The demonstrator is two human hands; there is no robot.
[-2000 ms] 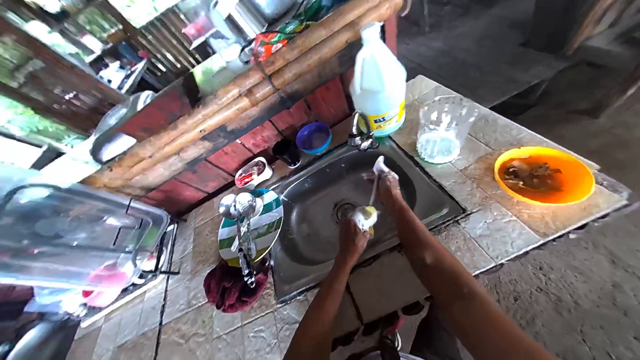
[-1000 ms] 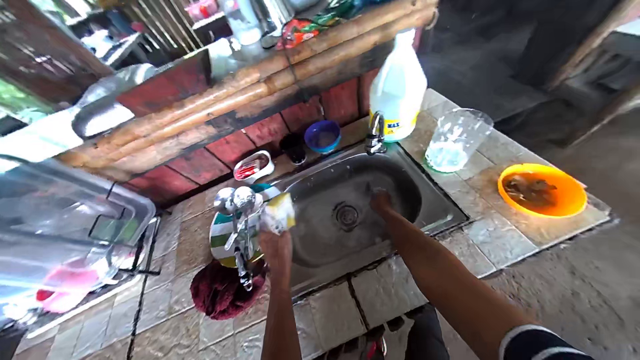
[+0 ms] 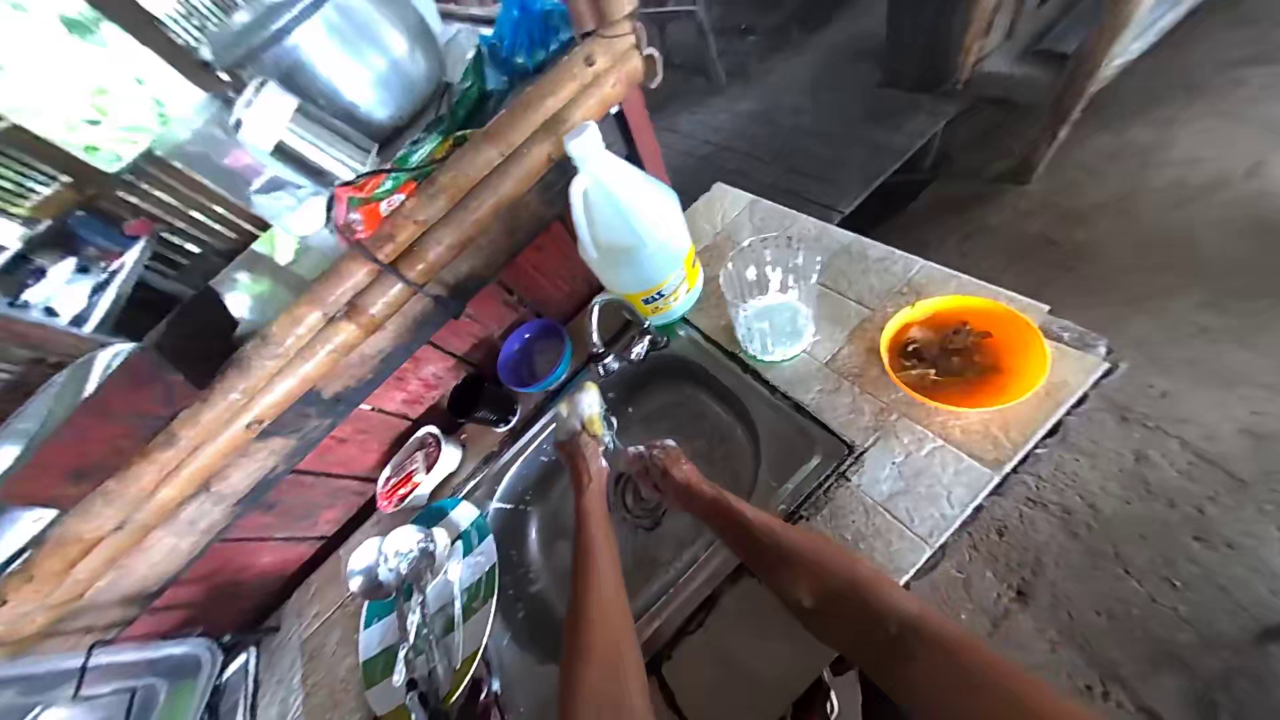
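Over the metal sink basin (image 3: 700, 400), my left hand (image 3: 583, 445) is closed on a yellow and white sponge covered in suds. My right hand (image 3: 665, 472) is beside it, low over the drain, with suds on its curled fingers; whether it holds anything is unclear. The faucet (image 3: 625, 345) stands at the sink's back edge. Left of the sink, metal ladles and spoons (image 3: 405, 560) lie on a green and white striped plate (image 3: 480, 550).
A large white plastic jug (image 3: 635, 225), a clear ribbed plastic container (image 3: 775, 310) and an orange bowl (image 3: 1035, 360) of brownish liquid stand rightward. A blue-purple bowl (image 3: 535, 355), dark cup (image 3: 482, 402) and white dish (image 3: 435, 470) line the back, below bamboo poles (image 3: 400, 270).
My left hand has moved with the sponge from beside the striped plate to over the basin near the faucet. My right hand has come close to it. The view has shifted.
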